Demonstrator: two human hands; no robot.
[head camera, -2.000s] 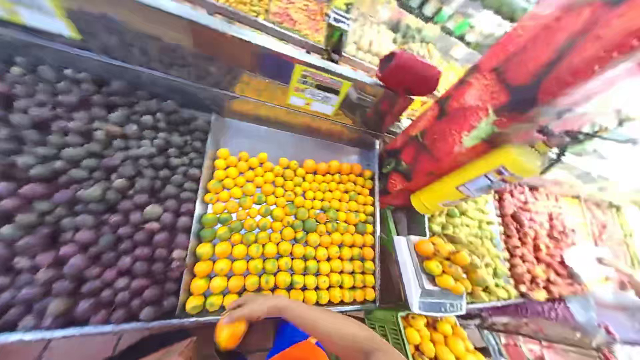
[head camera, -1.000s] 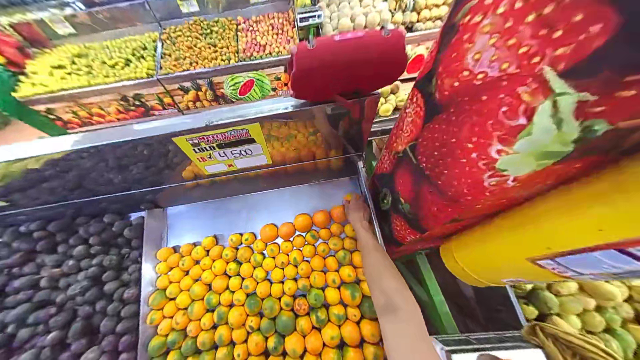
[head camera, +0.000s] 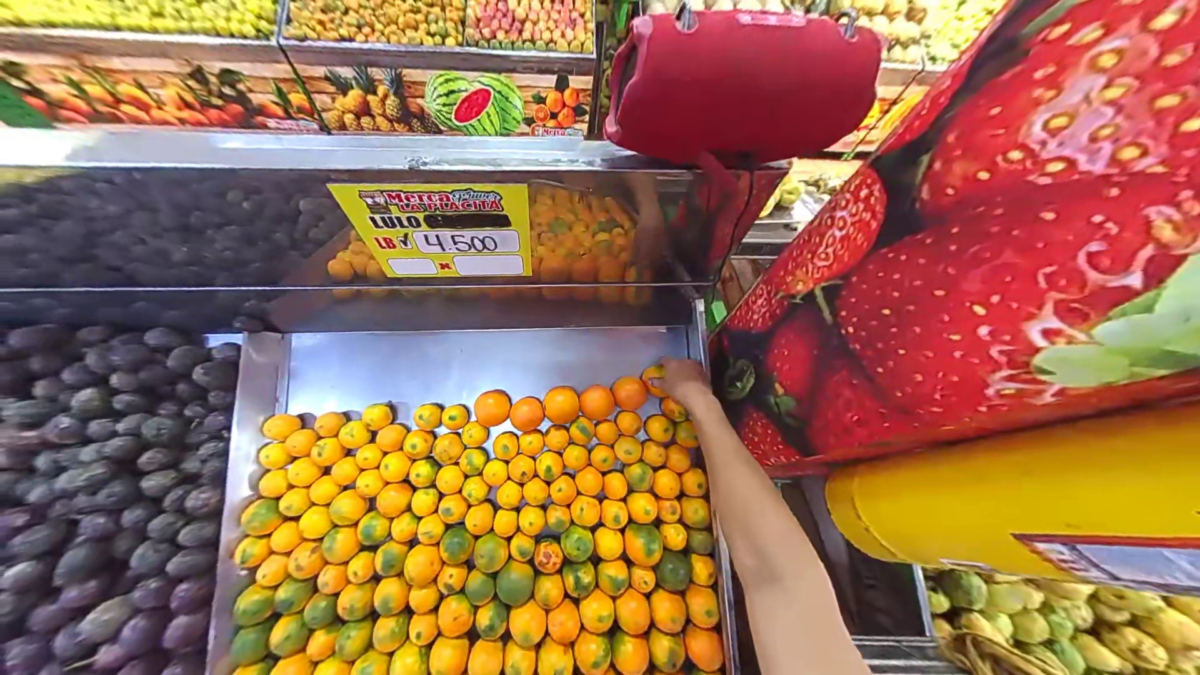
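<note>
My right hand (head camera: 683, 380) reaches to the back right corner of a metal display tray (head camera: 255, 394). Its fingers are on a small yellow-orange fruit (head camera: 654, 378) at the right end of the back row. Larger orange fruits (head camera: 561, 405) lie in a line to the left of that fruit. Below them, rows of yellow, orange and green-patched lulo fruits (head camera: 422, 565) cover the tray. Bare metal (head camera: 469, 361) shows behind the rows. My left hand is out of view.
Dark purple-green fruits (head camera: 103, 487) fill the section on the left. A yellow price sign (head camera: 436, 230) hangs on the mirrored back panel. A red cylindrical speaker (head camera: 741, 84) stands above the corner. At right are a strawberry-print panel (head camera: 956, 262), a yellow cylinder (head camera: 984, 497) and pale green-yellow fruits (head camera: 1069, 619).
Two seconds ago a hand held an orange fruit at the tray's front edge. One second ago my right hand was at the back right corner, where it still is. The view has moved closer.
</note>
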